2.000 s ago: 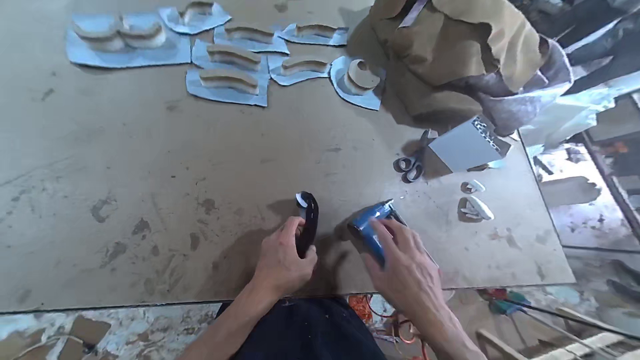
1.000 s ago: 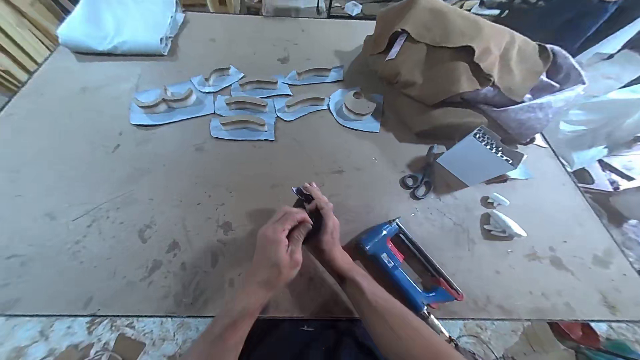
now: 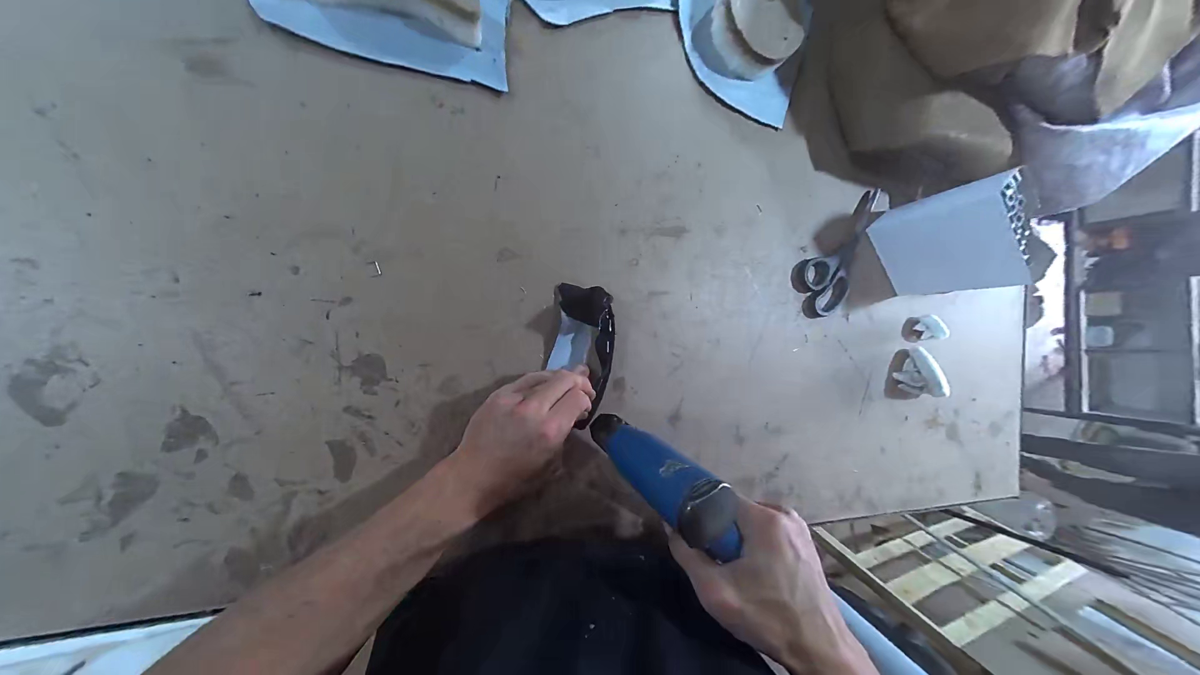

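Near the table's front, my left hand [image 3: 530, 422] grips a small curved piece with black covering [image 3: 605, 342], which shows a pale inner face and a line of staples along its edge. My right hand [image 3: 773, 581] is closed around a blue pneumatic stapler [image 3: 661, 469]. The stapler's dark nose touches or almost touches the lower end of the curved piece, just right of my left fingers; which of the two, I cannot tell. My left fingertips hide part of the piece.
Scissors [image 3: 830, 272] lie beside a grey box [image 3: 952, 239] at the right, with two white plastic pieces [image 3: 923, 370] below. Brown fabric [image 3: 919, 84] is heaped at the upper right. Curved blocks on light blue cloth [image 3: 431, 52] lie along the top. A loose staple [image 3: 376, 268] rests left of centre.
A second ago both hands were on the black piece and the stapler lay on the table to the right. Now my right hand holds the stapler at the piece. The view has shifted closer.
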